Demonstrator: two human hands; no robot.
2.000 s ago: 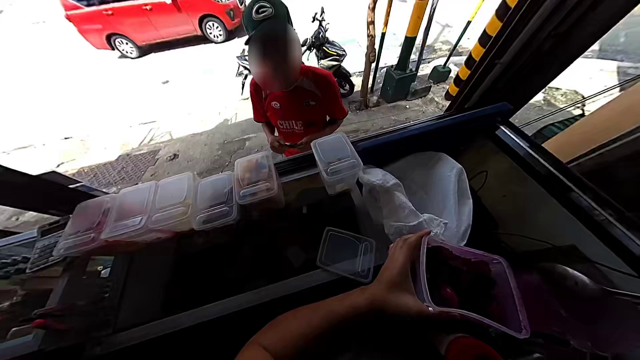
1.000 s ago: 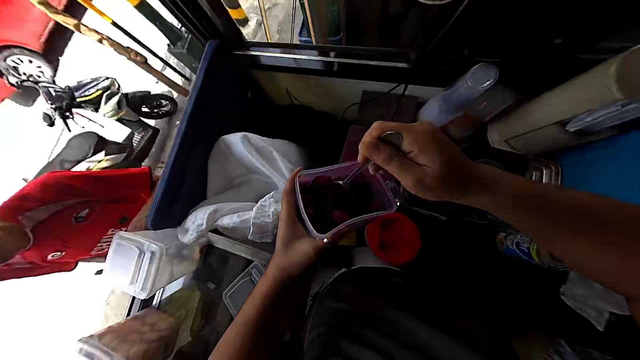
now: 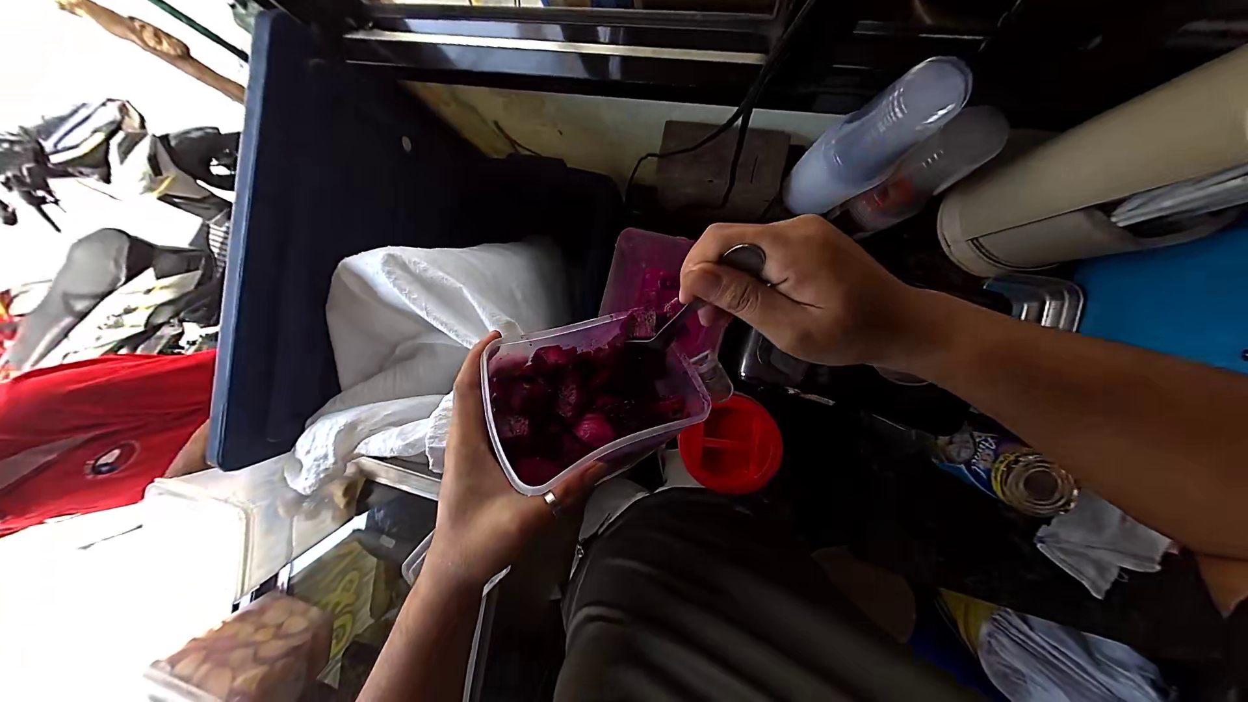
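My left hand (image 3: 502, 497) grips a clear plastic container (image 3: 595, 453) from its left and lower side; a ring is on one finger. Dark pink-purple chunks (image 3: 556, 400) fill much of it. My right hand (image 3: 804, 288) pinches the handle of a metal spoon (image 3: 673, 327), whose bowl end is at the container's upper right rim, by the chunks. Behind the rim lies another pink-stained plastic container (image 3: 648, 268), partly covered by my right hand. A red round lid or cup (image 3: 731, 444) sits just right of the held container.
A white cloth (image 3: 439, 302) lies beyond my left hand, by a dark blue panel (image 3: 244, 244). Stacked clear cups (image 3: 877, 136) and a beige cylinder (image 3: 1092, 166) stand at the upper right. Clear tubs (image 3: 244, 526) line the lower left, near a person in a red shirt (image 3: 88, 429).
The view has swung right and down since the oldest frame. My right hand with the spoon, unseen two seconds ago, is now over the container's far side. My left hand keeps its hold.
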